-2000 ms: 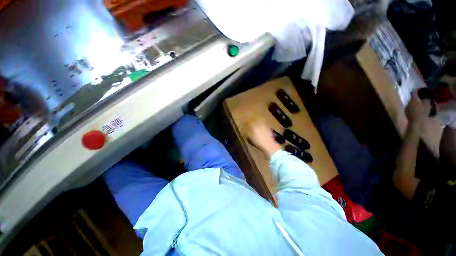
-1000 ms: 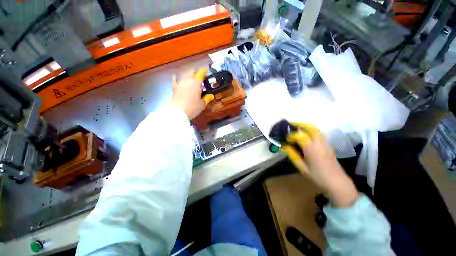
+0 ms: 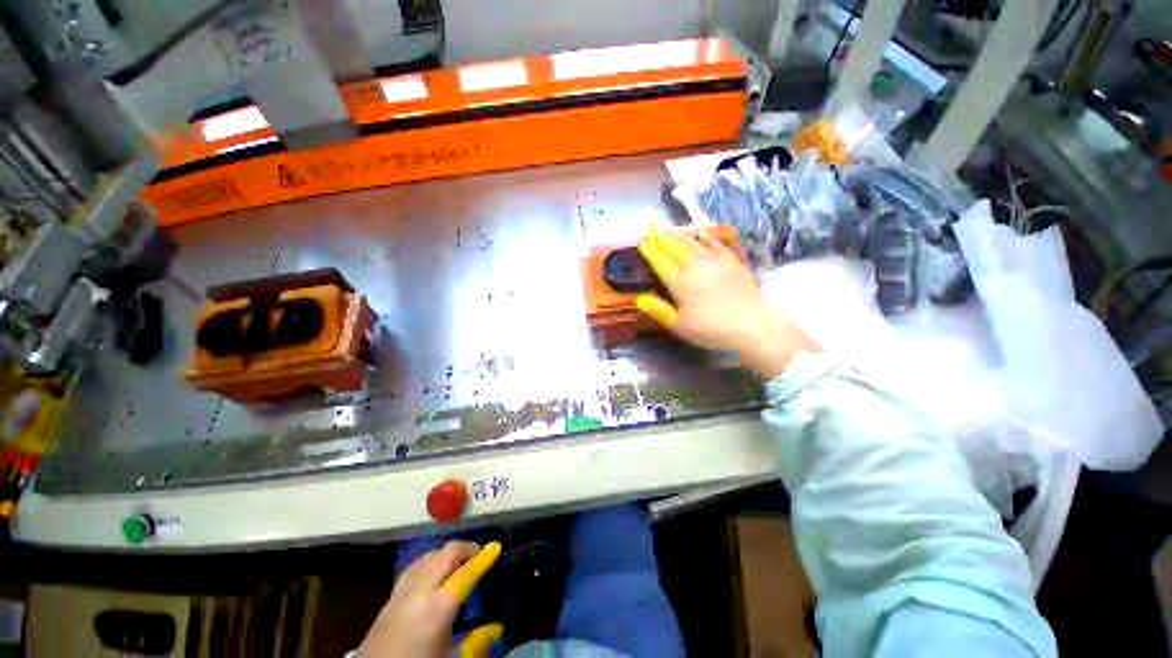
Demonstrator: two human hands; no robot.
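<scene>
My right hand (image 3: 710,298), with yellow finger cots, is over the right orange-brown fixture (image 3: 614,309). Its fingers and thumb are on a black plastic housing (image 3: 626,269) lying on that fixture; the palm side is hidden. My left hand (image 3: 443,602) is low in front of the machine edge, over my lap. Its yellow-tipped fingers are around a dark, blurred part that looks like another black housing (image 3: 522,581). The left fixture (image 3: 276,368) has a black housing (image 3: 261,329) on top.
The white front edge (image 3: 321,518) has a red stop button (image 3: 447,500) and green button (image 3: 138,527). An orange beam (image 3: 514,133) stands behind. Bagged parts (image 3: 784,212) and white foam wrap (image 3: 1054,334) are at right. Cardboard (image 3: 77,623) at lower left bears a black part.
My right hand has moved its housing onto the right fixture. My left hand has gone from that fixture down to my lap with the other part. The view has shifted, and the machine head is off the left fixture.
</scene>
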